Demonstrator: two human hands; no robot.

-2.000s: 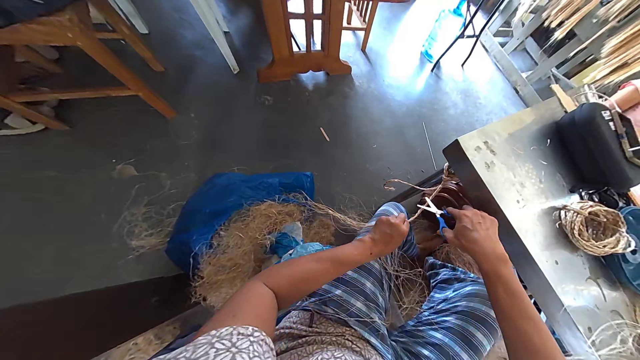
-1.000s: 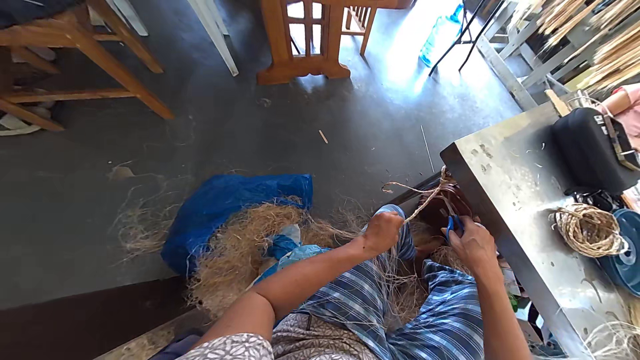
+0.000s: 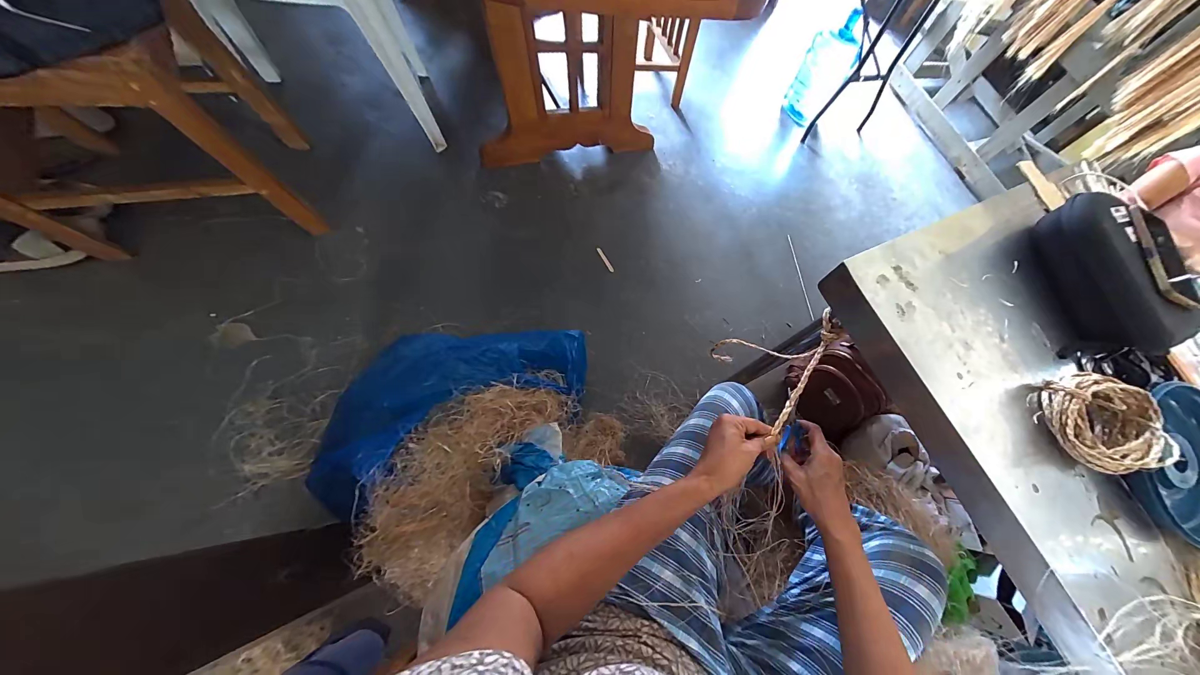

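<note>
A braided fiber cord (image 3: pixel 804 380) runs down from the table's corner to my hands. My left hand (image 3: pixel 734 454) pinches its lower end between thumb and fingers. Close beside it, my right hand (image 3: pixel 818 476) holds blue-handled scissors (image 3: pixel 790 438), whose blades are mostly hidden. Loose strands (image 3: pixel 764 534) hang below the cord between my knees. Left of my legs, a heap of tan fiber (image 3: pixel 431 487) spills from a blue plastic bag (image 3: pixel 412 375).
A metal-topped table (image 3: pixel 966 394) at right bears a black case (image 3: pixel 1111 272), a coil of braided cord (image 3: pixel 1104 422) and a blue round container (image 3: pixel 1172 469). A brown bag (image 3: pixel 834 389) is beneath its edge. Wooden chairs (image 3: pixel 216 141) stand beyond. Part of another person's arm (image 3: pixel 1158 183) shows at right.
The open scissors seen two seconds ago have turned, and their blades no longer show plainly. My right hand has moved left, close against my left hand at the cord's lower end.
</note>
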